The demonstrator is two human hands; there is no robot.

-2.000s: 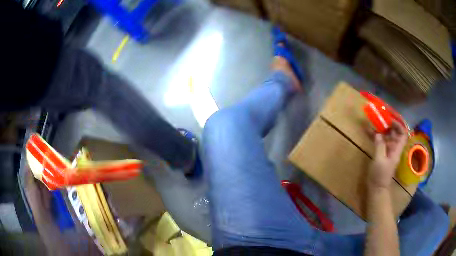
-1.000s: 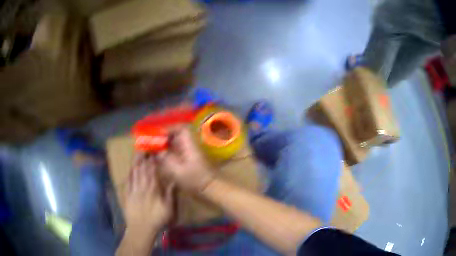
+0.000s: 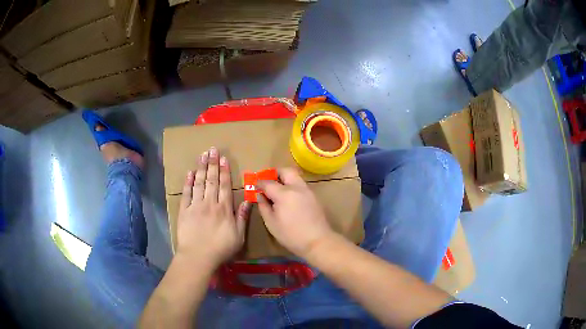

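A closed brown carton [image 3: 196, 144] rests on the red stool [image 3: 241, 110] between the knees, its seam running left to right. My left hand [image 3: 211, 212] lies flat on the carton, across the seam, fingers a little apart and holding nothing. My right hand [image 3: 289, 209] has its fingers on a small red-orange label [image 3: 250, 187], which lies across the seam just right of my left hand. The tape dispenser [image 3: 311, 90], blue with a thick yellow tape roll [image 3: 325, 139] and orange core, stands on the carton's far right part.
Tall carton stacks [image 3: 96, 61] stand at the upper left, with flat cardboard sheets [image 3: 234, 26] beside them. Taped cartons with red labels [image 3: 491, 144] are on the floor at the right. A person's legs [image 3: 523, 48] show at the upper right. A pale sheet [image 3: 71, 246] lies at the left.
The view has turned from the supplies at the side to the carton. The long red label strip is out of the hands; a small label now lies on the seam. My left hand has flattened.
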